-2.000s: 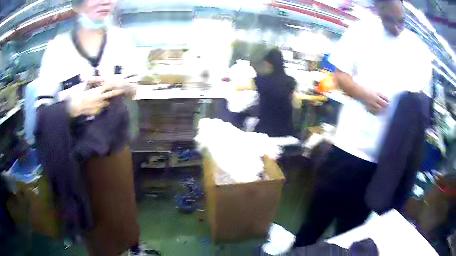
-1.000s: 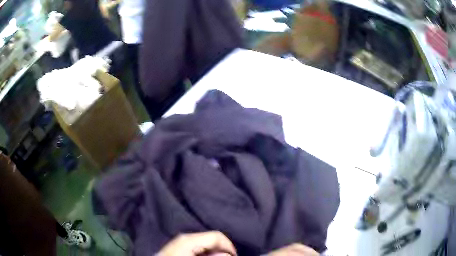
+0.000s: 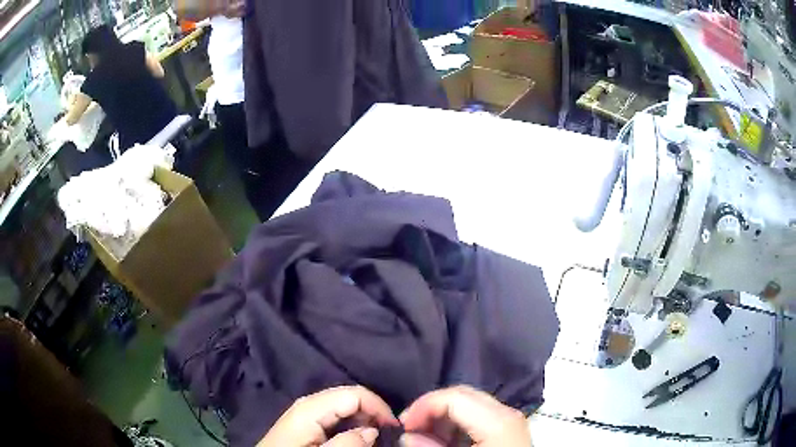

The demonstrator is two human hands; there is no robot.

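Observation:
A dark purple-brown garment (image 3: 375, 306) lies heaped on the white machine table (image 3: 489, 175) in front of me, its left part hanging over the table edge. My left hand (image 3: 336, 419) and my right hand (image 3: 463, 419) are at the bottom of the view, cut off by its edge. Their fingertips nearly meet and pinch a small dark bit of the garment between them. A small pale spot shows in the garment's folds.
A white sewing machine (image 3: 672, 201) stands at the right, with dark snips (image 3: 682, 382) and scissors (image 3: 765, 406) near it. A person holds up dark cloth (image 3: 323, 70) beyond the table. A carton (image 3: 166, 253) with white cloth stands at left. Another person (image 3: 126, 83) sits behind.
The view has turned down from the standing people to the table. Since one second ago, both hands have come further into view and closer together at the garment. The heap keeps much the same shape.

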